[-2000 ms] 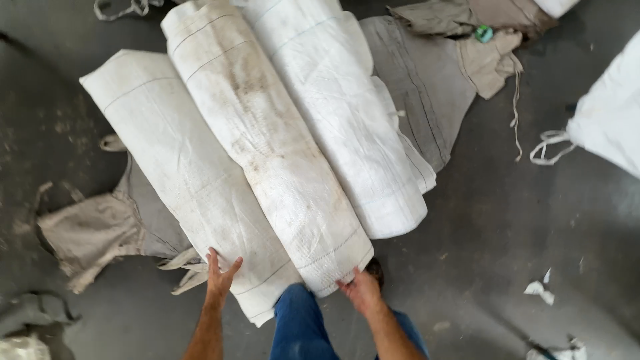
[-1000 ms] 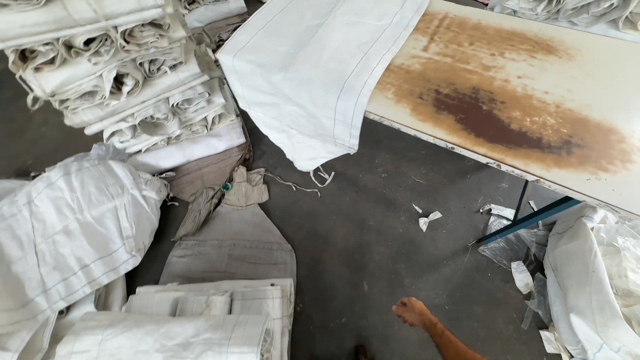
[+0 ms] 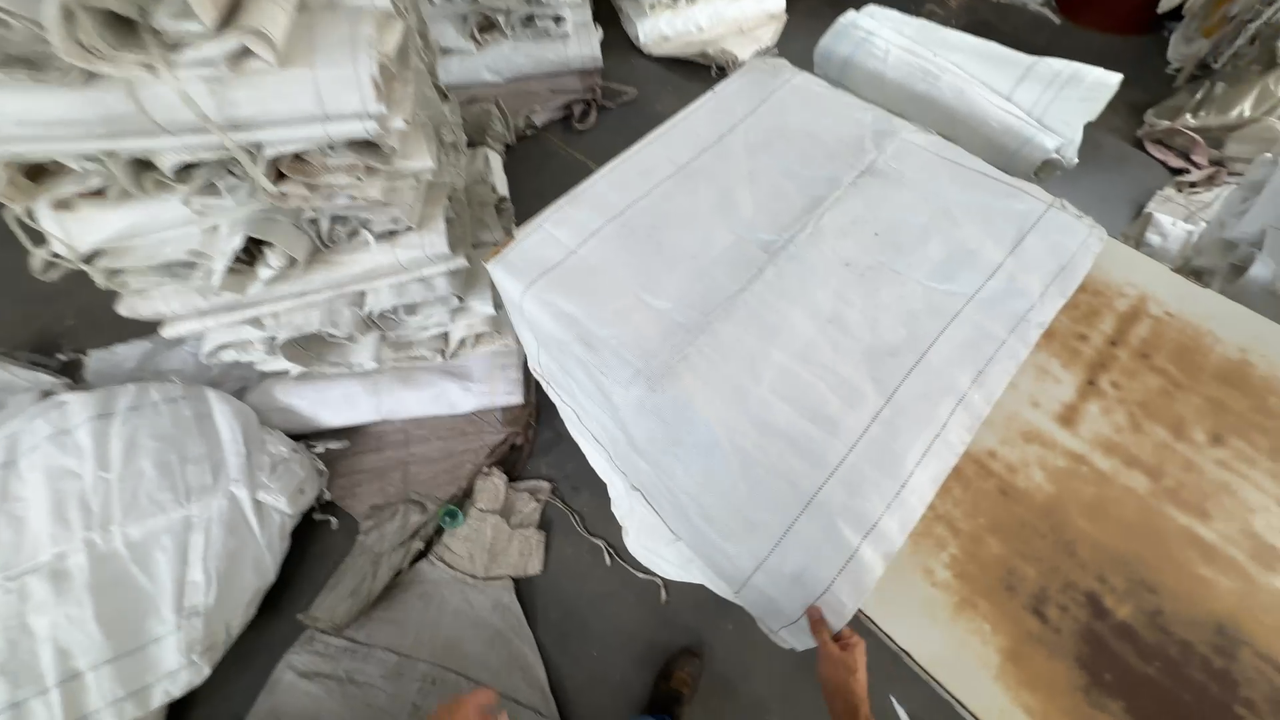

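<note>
A white woven fabric sheet (image 3: 790,340) with dark stitched lines lies over the end of a table and hangs past its near edge. My right hand (image 3: 843,655) pinches the sheet's near corner, thumb on top. At the bottom edge my left hand (image 3: 472,704) is only partly in view, above a grey-brown cloth (image 3: 430,630) on the floor; its fingers are blurred and I cannot tell whether they hold anything.
The table top (image 3: 1130,480) bears brown stains. Tall stacks of folded white fabric (image 3: 300,230) stand at the left, beside a bulging white sack (image 3: 130,540). A rolled white sheet (image 3: 950,90) lies beyond the table. My shoe (image 3: 678,680) is on the grey floor.
The view has swung from the rolled white bundles on the floor to the table. My right hand, away from the sheet a second ago, now holds its corner. My left hand has come back into view.
</note>
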